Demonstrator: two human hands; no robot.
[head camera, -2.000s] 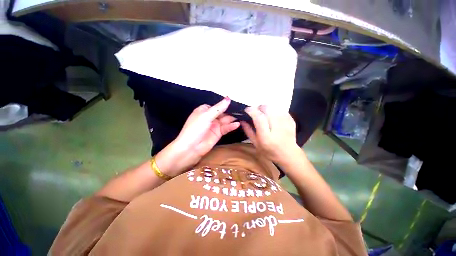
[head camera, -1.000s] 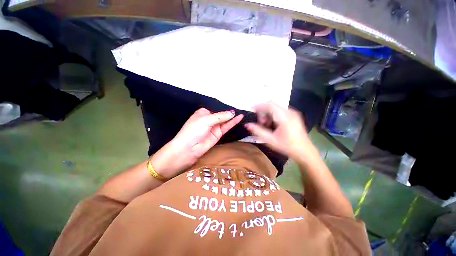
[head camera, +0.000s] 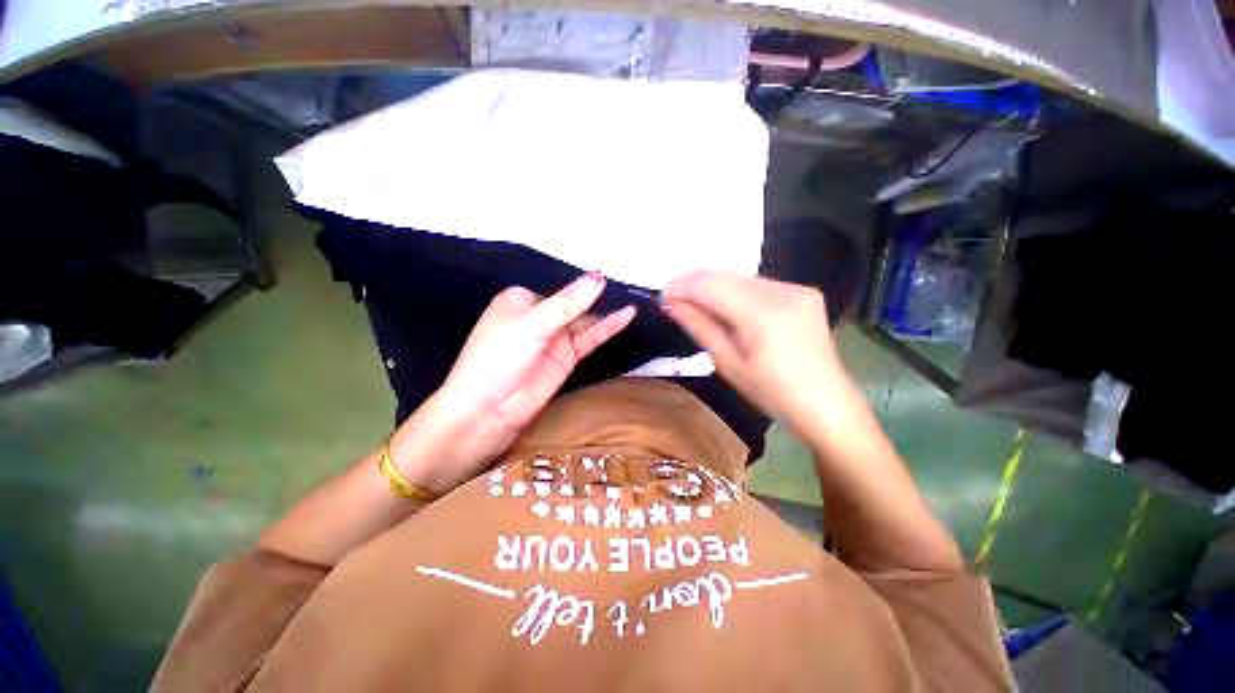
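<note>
Black fabric (head camera: 434, 291) lies over my lap, with a broad white fabric (head camera: 542, 169) beyond it toward the table. My left hand (head camera: 535, 355) holds the black cloth near the line where black meets white, thumb and index finger at the edge. My right hand (head camera: 745, 332) is to the right on the same edge, its thumb and fingertips pinched together. A small pale glint, perhaps a needle (head camera: 642, 293), shows between the hands at the right fingertips. No thread can be made out.
The worktable edge (head camera: 867, 30) curves across the top. Dark garments hang on stands at left (head camera: 95, 257) and right (head camera: 1111, 339). A blue crate with plastic bags (head camera: 935, 291) stands right of the lap. Green floor (head camera: 271, 420) with yellow lines shows on both sides.
My right hand was blurred in motion a second ago and is now pinched near the edge. The hands, cloth and surroundings sit slightly further left in the picture.
</note>
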